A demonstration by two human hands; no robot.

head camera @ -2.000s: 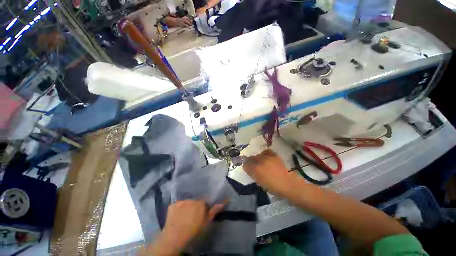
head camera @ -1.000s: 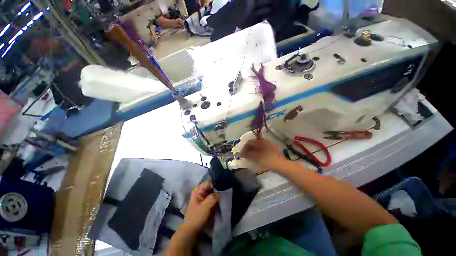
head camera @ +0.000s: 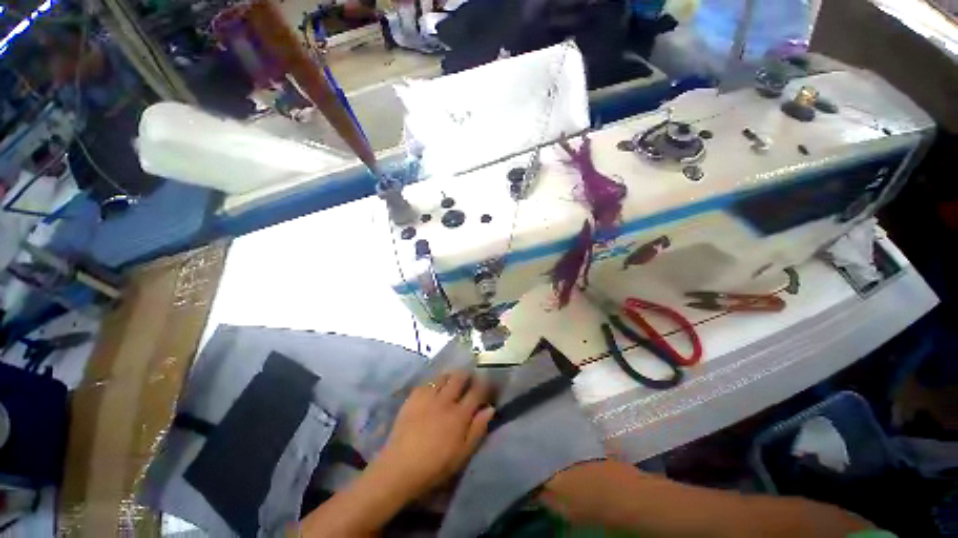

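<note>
A grey garment panel (head camera: 362,368) with narrow dark bands lies on the white table in front of the sewing machine (head camera: 672,210). A dark patch (head camera: 257,441) lies on its left part. My left hand (head camera: 436,426) lies flat on the panel, just below the presser foot (head camera: 485,334), fingers towards it. The panel's top edge is close to the foot; I cannot tell whether it is under it. My right forearm crosses the lower right. My right hand is hidden under or behind the grey cloth near the front edge.
Scissors (head camera: 651,342) with red and dark loops and red-brown snips (head camera: 735,302) lie right of the needle. Purple thread (head camera: 594,200) hangs on the machine head. A wooden rod (head camera: 315,89) stands at its left end. Cardboard (head camera: 137,389) lies left, a blue basket (head camera: 819,447) lower right.
My right hand has left the needle area and moved down to the front edge. My left hand has moved up onto the cloth, which is now spread flatter below the foot.
</note>
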